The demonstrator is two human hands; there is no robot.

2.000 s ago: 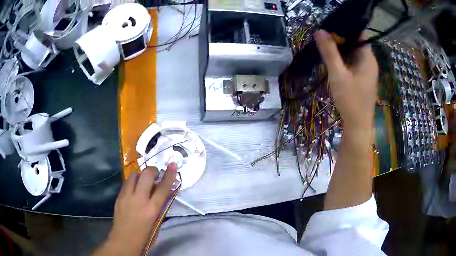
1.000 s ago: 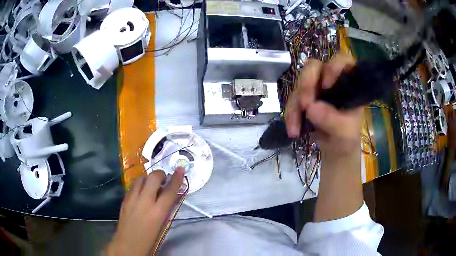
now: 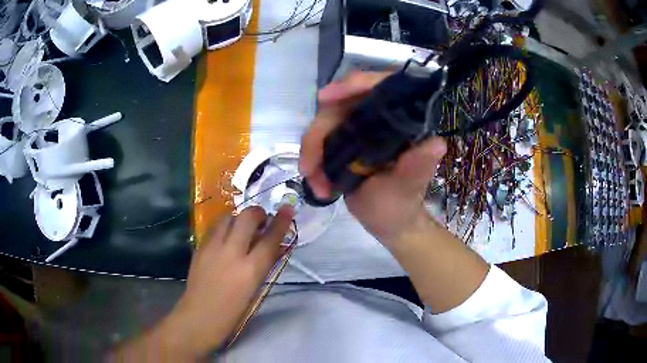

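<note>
A round white housing (image 3: 321, 221) lies on the whitish sheet in front of me. Coloured wire leads (image 3: 268, 285) run from its centre down towards me. My left hand (image 3: 238, 248) rests at the housing with its fingertips on a small part (image 3: 290, 199) at the centre. My right hand (image 3: 386, 191) grips the black electric screwdriver (image 3: 379, 127), held over the right side of the housing. The driver's front end is near the centre; whether its tip touches is hidden. One white leg sticks out at the bottom.
The silver-grey screw feeder (image 3: 365, 48) stands behind my right hand, partly covered. A tangled wire heap (image 3: 482, 135) lies right. White housings (image 3: 60, 152) are piled left on the green mat (image 3: 152, 170). Orange tape (image 3: 221, 106) edges the sheet. Rows of small parts (image 3: 603, 163) lie far right.
My right hand has brought the screwdriver from the right side, over the wire heap, leftward to the housing. My left hand has stayed at the housing centre. The view has shifted.
</note>
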